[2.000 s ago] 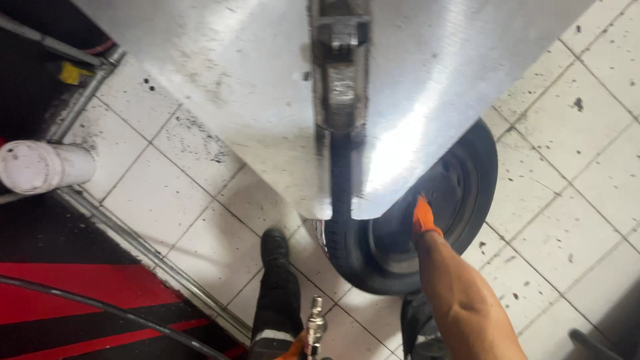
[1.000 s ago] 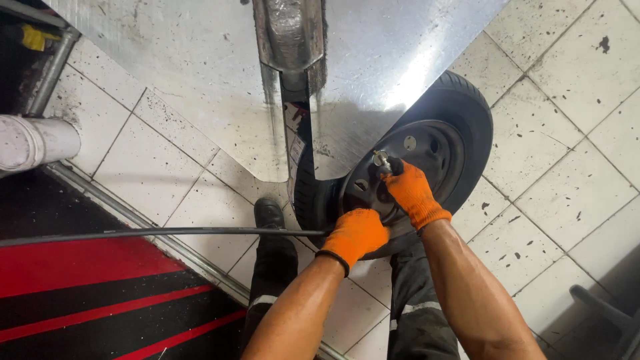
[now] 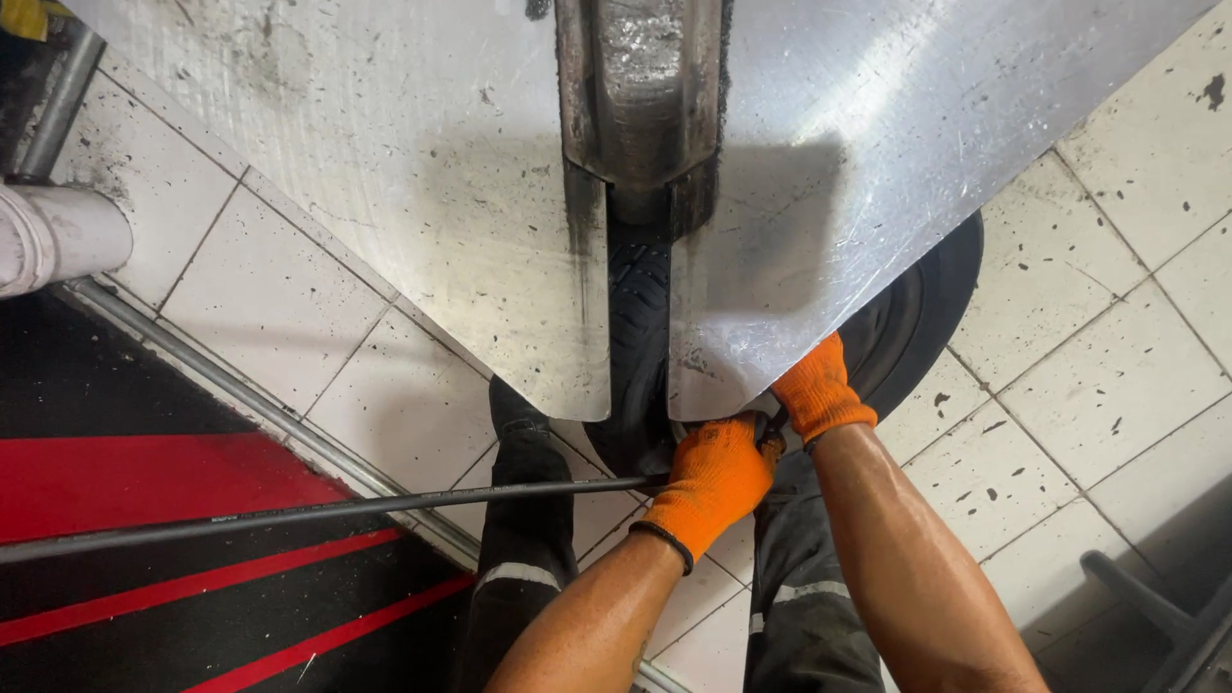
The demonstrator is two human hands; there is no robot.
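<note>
My left hand (image 3: 717, 476), in an orange glove, is closed around the end of a black hose (image 3: 423, 500) that comes in from the left. Beside it my right hand (image 3: 823, 390), in a matching glove, reaches in at the wheel side; its fingers are partly hidden by the metal sheet, so its grip cannot be told. Both hands are close to a black tyre (image 3: 640, 337) on a steel wheel (image 3: 881, 337), which stands upright between my legs. Any tool between the hands is mostly hidden.
A large scuffed metal sheet (image 3: 433, 221) with a slot and a worn metal bracket (image 3: 645, 96) overhangs the wheel. At left are a white plastic container (image 3: 67, 236), a metal pipe frame (image 3: 241, 385) and a red and black panel (image 3: 173, 481). A dark metal bar (image 3: 1136, 592) lies lower right.
The view has shifted, so the metal sheet covers more of the wheel. Two seconds ago a metal fitting showed near my left hand; one second ago it was between both hands at the wheel.
</note>
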